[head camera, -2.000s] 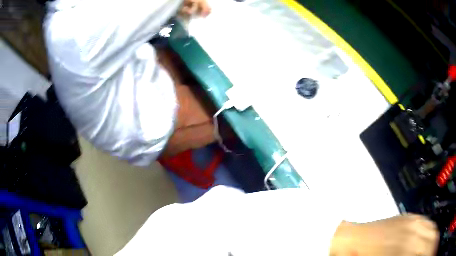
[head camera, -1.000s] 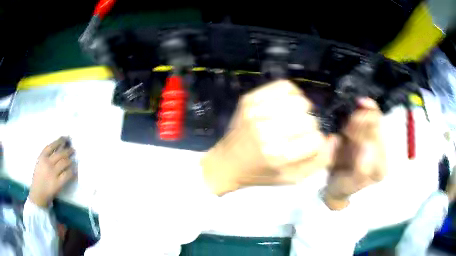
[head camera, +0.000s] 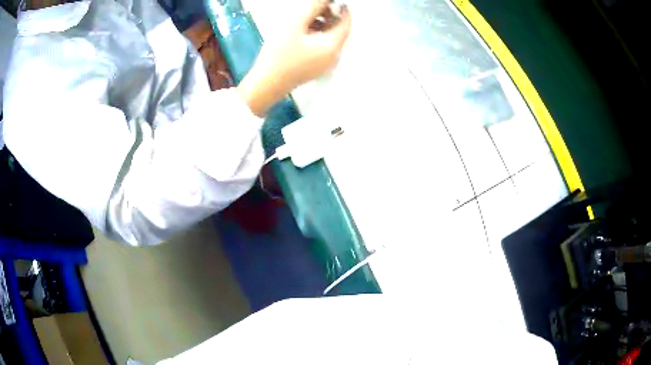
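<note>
My left hand is not visible; only a white, overexposed sleeve, seemingly my left, crosses the bottom. My right hand is out of the picture. At the right edge stand dark toggle clamp fixtures (head camera: 596, 285), partly cut off, on a black base plate (head camera: 525, 249). A red clamp handle (head camera: 629, 356) shows at the bottom right corner. Whether any unit sits in the fixtures cannot be told. The white bench cover (head camera: 428, 235) carries thin dark crossing lines.
A neighbour's hand (head camera: 303, 57) pinches a small dark and silvery part over the bench. A white adapter (head camera: 310, 142) with a cable sits on the green front edge (head camera: 335, 221). A clear tray (head camera: 457, 43) lies near the yellow-edged green strip (head camera: 599, 93). Blue-framed shelving (head camera: 43, 251) is lower left.
The view has swung left, away from the fixtures; both my hands, seen one second ago, have left the picture. The round black unit seen on the bench two seconds ago no longer shows there.
</note>
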